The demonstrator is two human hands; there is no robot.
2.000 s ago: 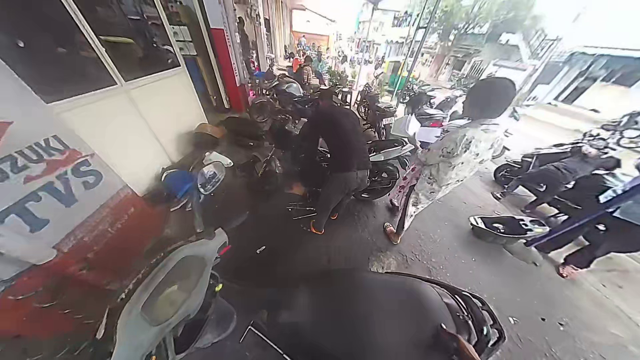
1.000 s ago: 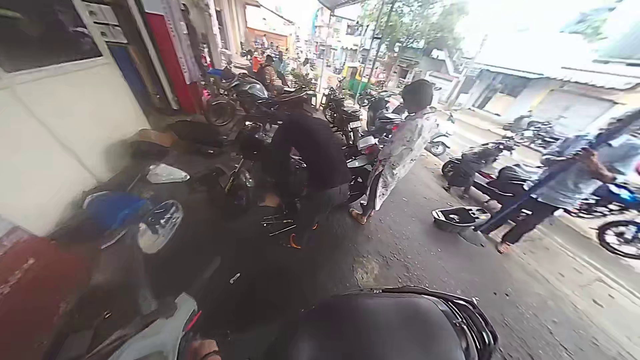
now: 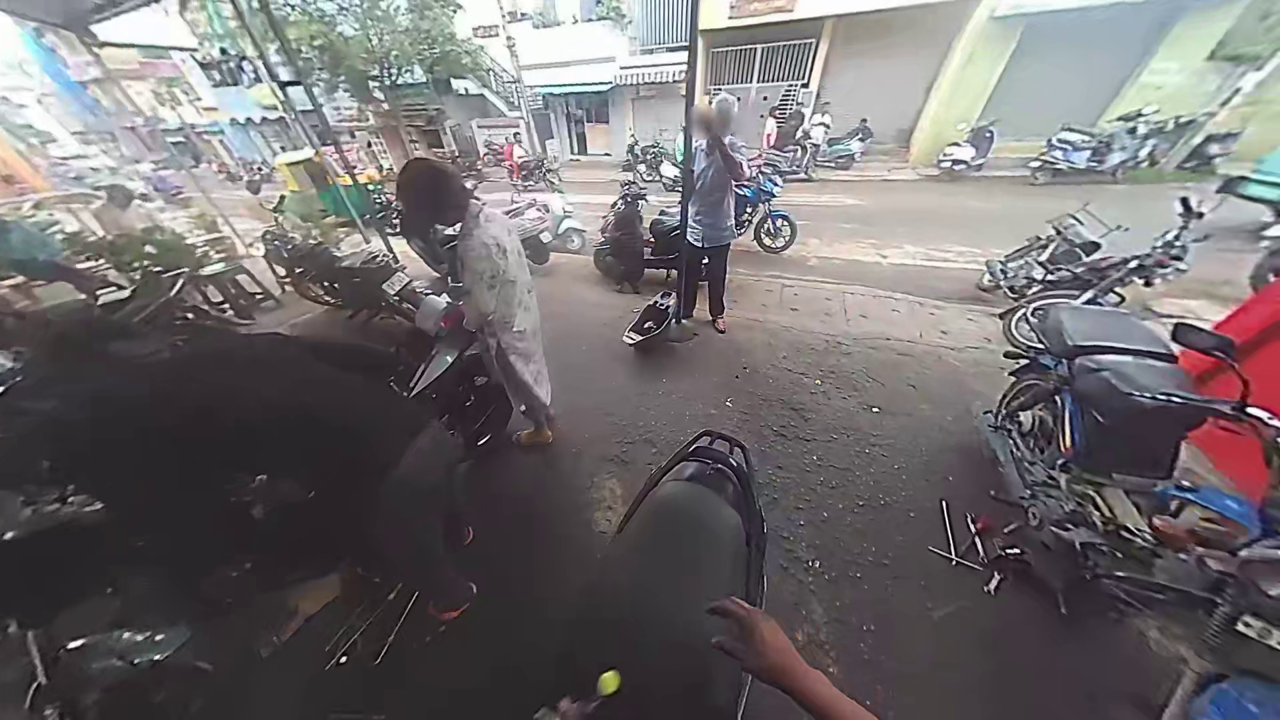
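My right hand (image 3: 757, 645) is at the right side of a scooter's dark seat (image 3: 680, 550), fingers apart and slightly bent, holding nothing. Whether its fingertips touch the seat cannot be told. Behind the seat curves a black grab rail (image 3: 722, 440). A small yellow-green knob (image 3: 608, 683) shows at the bottom edge, with a blurred shape beside it that I cannot make out. My left hand is not clearly seen.
A person in a pale patterned garment (image 3: 505, 300) stands by a parked motorcycle; a dark-clothed person (image 3: 230, 430) bends at left. Tools (image 3: 960, 540) lie near a partly dismantled motorcycle (image 3: 1120, 420) at right. Another person (image 3: 712, 200) stands by a pole, beside a detached scooter part (image 3: 650, 320).
The view has swung strongly to the right, bringing the tools and the motorcycle at right into sight. My right hand is now at the seat's side; it was out of sight one second ago.
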